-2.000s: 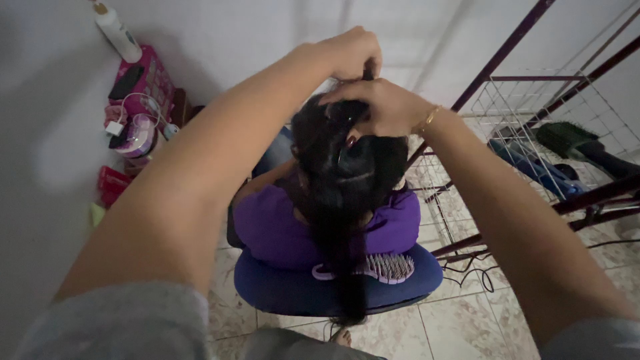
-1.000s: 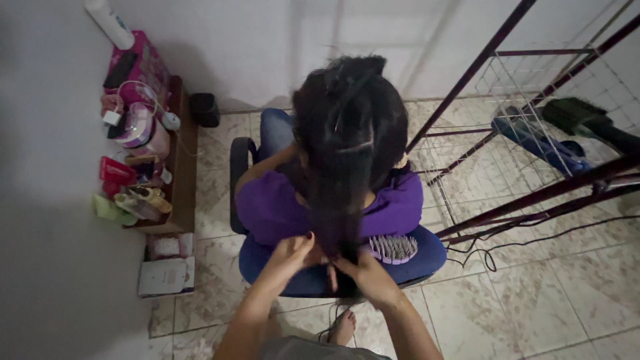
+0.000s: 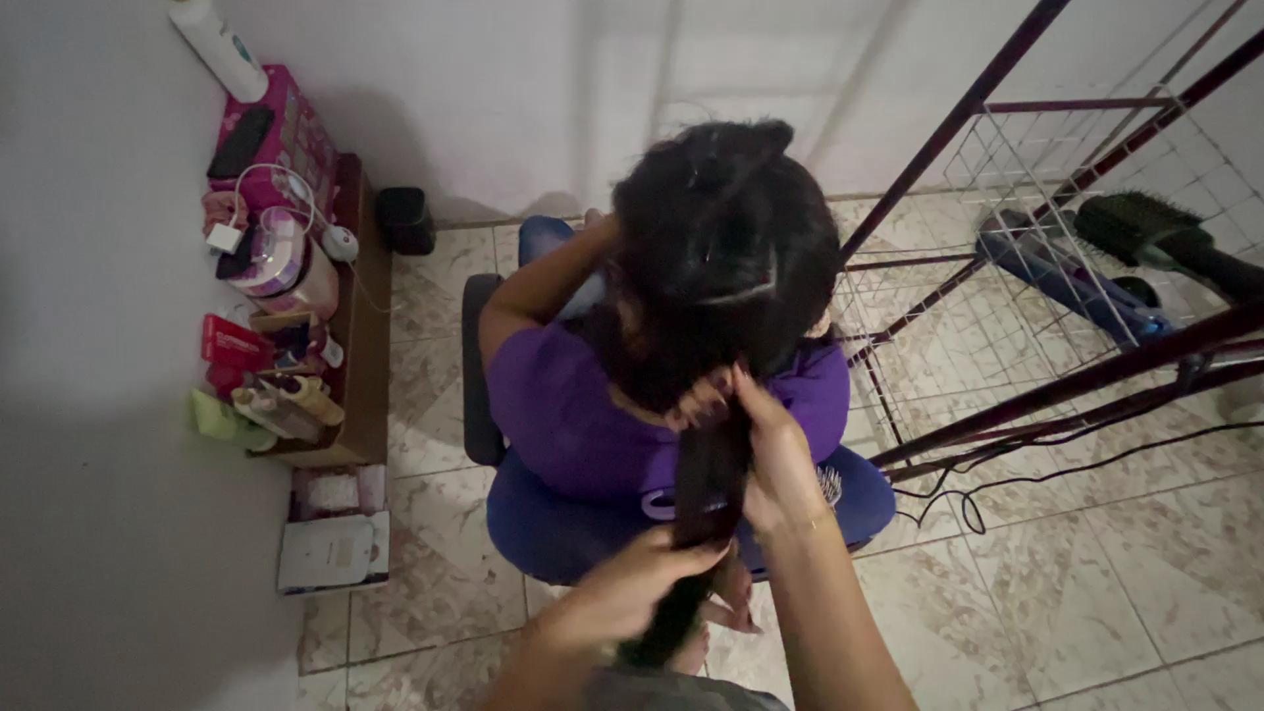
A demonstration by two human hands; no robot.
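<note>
A person in a purple shirt [image 3: 583, 420] sits on a blue office chair [image 3: 563, 538], back toward me. Dark hair is gathered at the top of the head, with a parting across the back, and a long lock of hair [image 3: 711, 469] hangs down. My left hand [image 3: 632, 583] grips that lock low down, above the chair's edge. Near the nape, my right hand [image 3: 765, 444] holds the top of the lock, its fingers partly hidden by hair. A hairbrush [image 3: 657, 505] lies on the chair behind the person, mostly covered by the lock and my right hand.
At left a wooden shelf [image 3: 360, 336] holds a pink box [image 3: 286, 128], bottles and a charger. Below it lies a white box [image 3: 334, 553]. A black bin [image 3: 406, 219] stands by the wall. On the right, a metal rack [image 3: 948, 138] carries a round brush [image 3: 1136, 222]; cables [image 3: 973, 499] trail on the floor.
Two seconds ago both my hands were at the top of the head; one second ago they were together low on the lock. Now my right hand is up at the nape.
</note>
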